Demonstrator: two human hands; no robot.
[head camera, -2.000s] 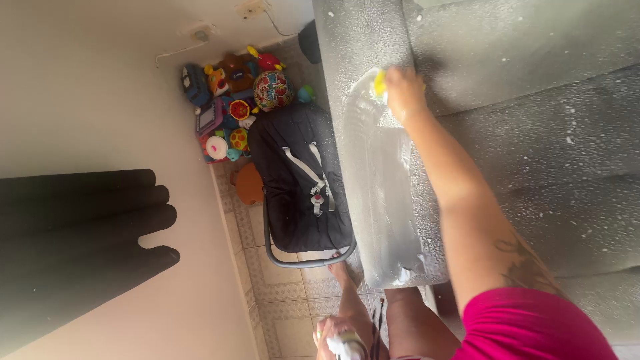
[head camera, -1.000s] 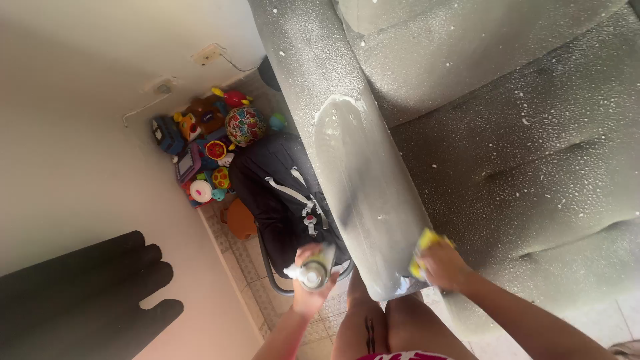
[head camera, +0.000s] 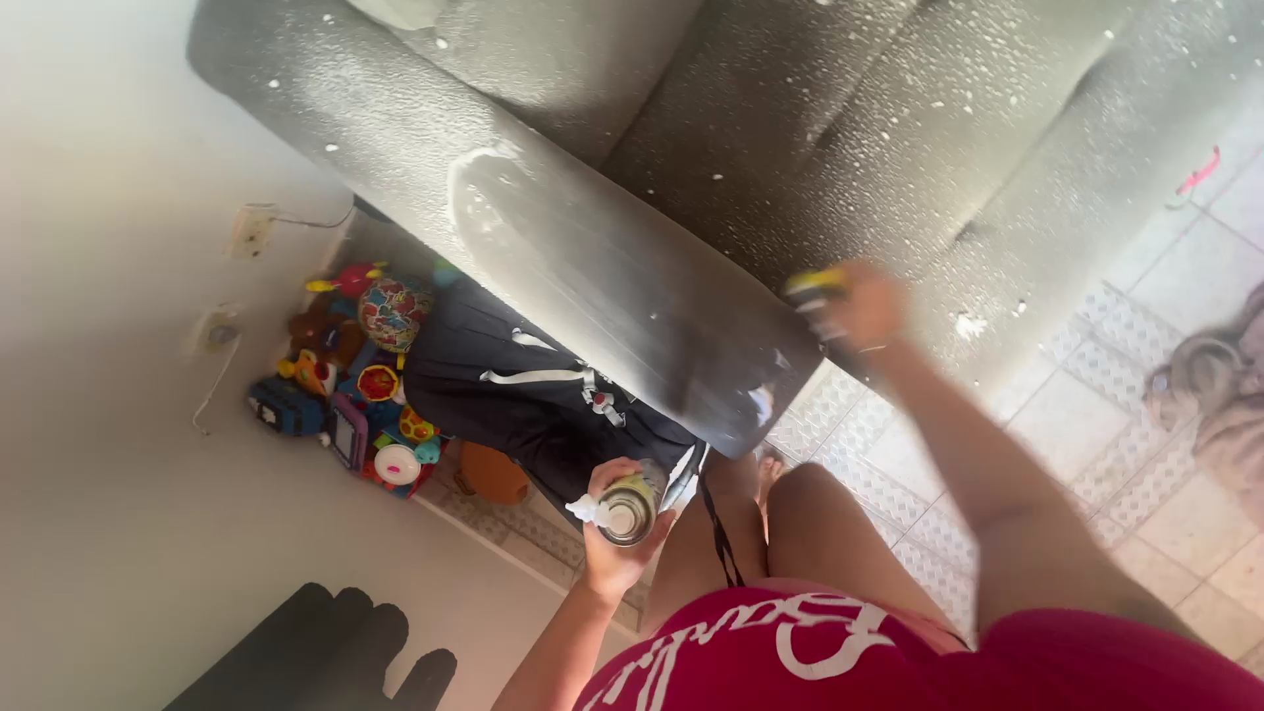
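Note:
My left hand (head camera: 617, 553) is wrapped around an aerosol can (head camera: 630, 504) with white foam at its nozzle, held low beside the sofa arm. Blurred by motion, my right hand (head camera: 869, 306) grips a yellow and dark brush or sponge (head camera: 818, 288), at the inner edge of the armrest near its front end. The grey sofa armrest (head camera: 612, 286) has a smooth, wet-looking smeared patch edged with white foam. Foam specks dot the sofa seat (head camera: 889, 148); whether the brush or sponge touches the fabric cannot be told.
A black baby seat (head camera: 494, 395) with white straps stands on the floor beside the armrest. Behind it are piled toys (head camera: 380, 380) and a patterned ball (head camera: 395, 313) near the wall. At the right, bunched cloth (head camera: 1210, 395) lies on the tiled floor (head camera: 1066, 425).
My right hand moved from the top of the armrest to its front end, then to its inner edge beside the seat. My left hand still holds the can. The view has turned.

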